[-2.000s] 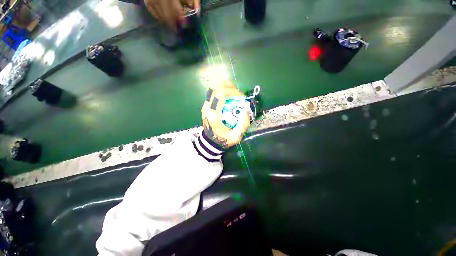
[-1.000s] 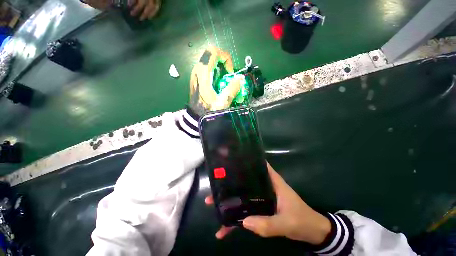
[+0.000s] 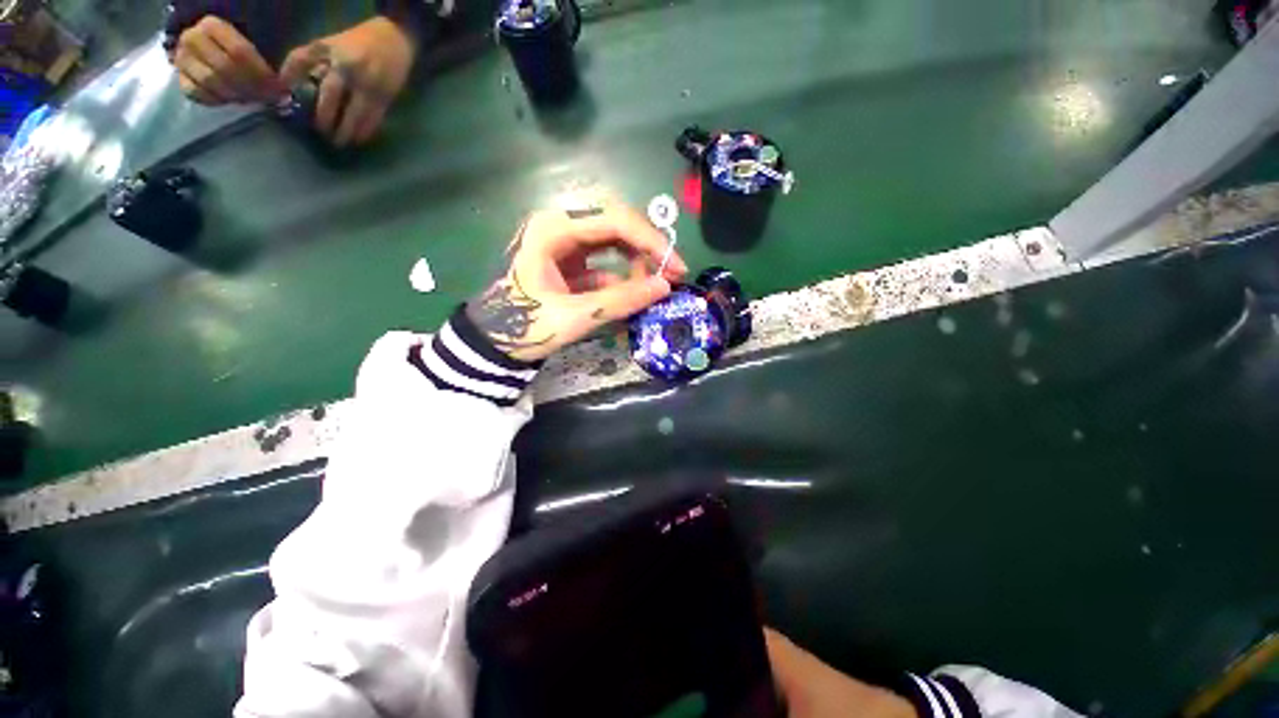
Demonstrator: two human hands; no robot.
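The electronic unit point(image 3: 678, 334) stands at the belt's pale edge rail, its open end up, showing a round blue-violet board. A small black round part point(image 3: 724, 305) sits at its upper right. My left hand point(image 3: 568, 276) is at the unit's upper left, thumb and finger pinching the thin stem of a pale ring-ended part point(image 3: 664, 212). My right hand point(image 3: 828, 685) is at the bottom edge, largely hidden behind the dark smartphone point(image 3: 617, 617) that it holds. The phone is cut off by the bottom edge.
Another open unit point(image 3: 738, 211) stands on the green belt just beyond. More black units stand farther up point(image 3: 539, 49) and at the left point(image 3: 154, 208). Another person's hands point(image 3: 337, 77) work at the upper left. A pale scrap point(image 3: 422, 275) lies on the belt. A grey bar point(image 3: 1171, 168) crosses at right.
The unit's green glow is gone and its blue-violet board shows. My left fingers have moved off its face to the stem. The phone came into view, then dropped lower. Belt units have shifted left.
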